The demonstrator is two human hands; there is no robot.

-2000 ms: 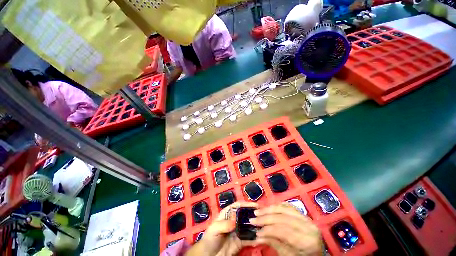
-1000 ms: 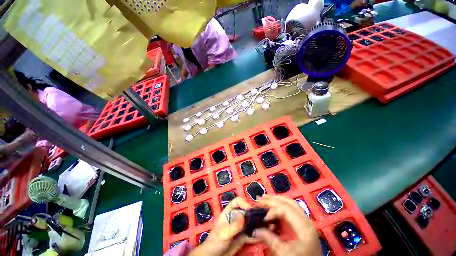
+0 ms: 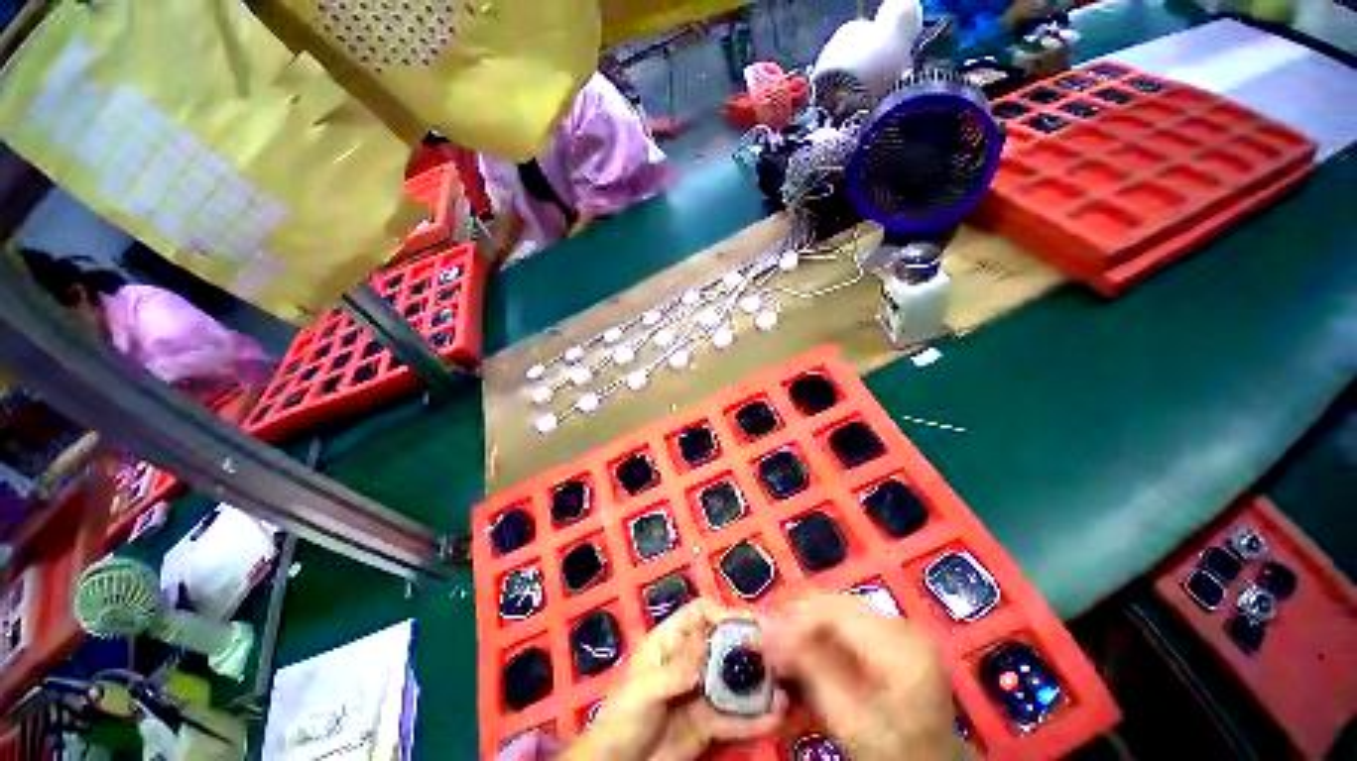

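Note:
My left hand (image 3: 662, 691) holds a watch body (image 3: 735, 669) upright between thumb and fingers. The unit shows a pale silver-grey side with a dark round centre. My right hand (image 3: 871, 669) is close against its right side, blurred; its fingertips are not clear. Both hands are over the lower part of the red turnover tray (image 3: 953, 513), whose square pockets hold many black watch bodies. One unit at the lower right has a lit screen (image 3: 1019, 684). The hands hide some lower pockets.
Charging pucks (image 3: 680, 358) lie on a brown board (image 3: 521, 446) behind the tray. A bottle (image 3: 914, 298) and purple fan (image 3: 926, 153) stand beyond. Stacked red trays (image 3: 1146, 179) are right, a notebook (image 3: 342, 699) left. A metal post (image 3: 238, 468) crosses the left. Two co-workers sit beyond; yellow sheets hang overhead.
The watch body has been turned from its dark face to its pale side with the round centre. My right hand has shifted slightly right. The whole view has shifted a little.

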